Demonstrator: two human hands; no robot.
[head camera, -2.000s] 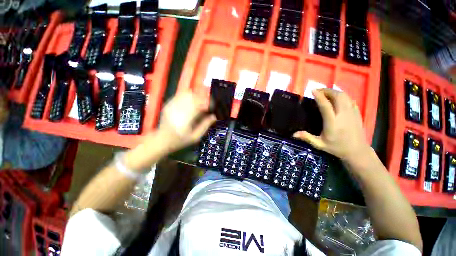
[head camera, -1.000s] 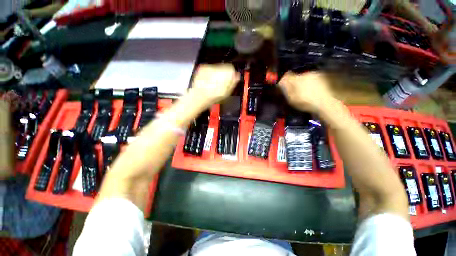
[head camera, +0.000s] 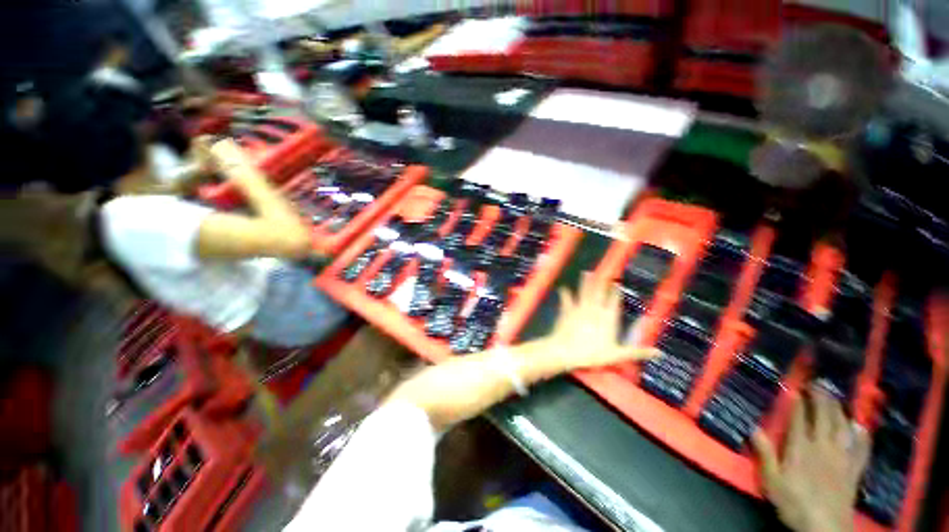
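Observation:
A red-orange foam tray (head camera: 666, 421) with open black flip phones (head camera: 669, 372) in its pockets lies at the right, blurred. My left hand (head camera: 593, 324) is spread over the tray's left edge, fingers apart, holding nothing. My right hand (head camera: 817, 457) lies over the tray's front part at the lower right, its fingers spread and no phone seen in it. Its underside is hidden. Another red tray (head camera: 390, 315) with open phones lies to the left of my left hand.
The dark green bench edge (head camera: 583, 462) runs below the tray. A pale board (head camera: 593, 145) lies behind the trays and a round fan (head camera: 822, 88) stands at the back right. Another person (head camera: 177, 239) works at the left, with stacked red trays (head camera: 187, 478) below.
The view has swung left. The hands, first at a row of open phones in front of me, then at the tray's back, are now spread at its left edge and front. Phones now fill this tray's front pockets.

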